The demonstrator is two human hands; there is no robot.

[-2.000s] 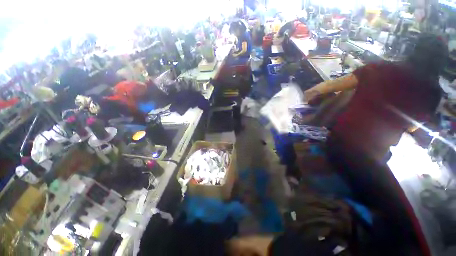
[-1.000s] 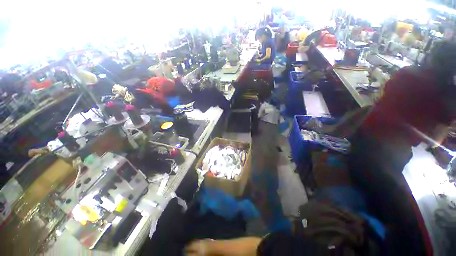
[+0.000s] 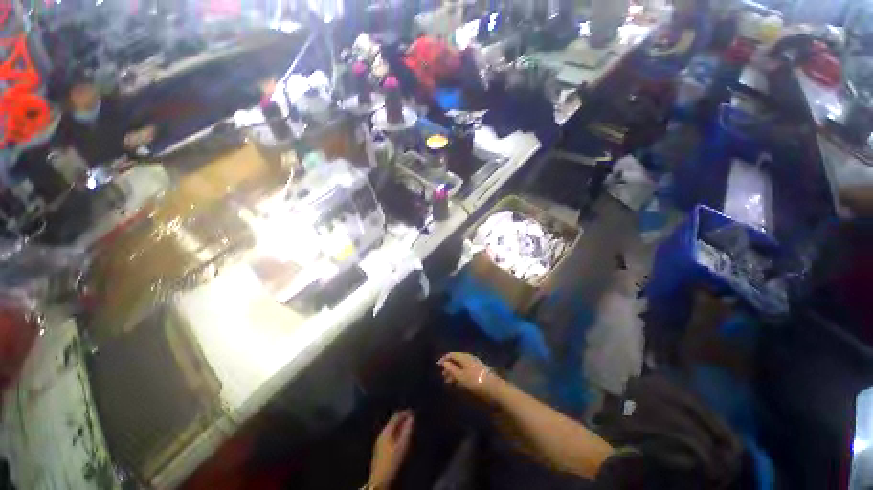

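My right hand [image 3: 464, 371] is at the lower centre, its forearm coming in from the lower right. Its fingers are bent over the dark area of my lap. My left hand [image 3: 391, 448] is lower and further left, cut off by the bottom edge. Both are small and blurred against dark cloth, so I cannot tell whether either holds anything. The hands are apart. A dark brown cloth [image 3: 675, 431] with a small white patch lies in a heap at the lower right, beside my right forearm.
A lit overlock machine [image 3: 335, 215] stands on the pale sewing table [image 3: 239, 349] at the left. A carton of white scraps [image 3: 522, 247] stands beyond my hands, with blue cloth [image 3: 498, 316] beside it. A blue crate [image 3: 732, 263] is at the right. A person's dark red clothing [image 3: 847, 278] shows at the right edge.
The view has turned left and down, so the carton and machine sit further right. My right hand shows more fully, and my left hand has come into view. The other person is now mostly out of frame.
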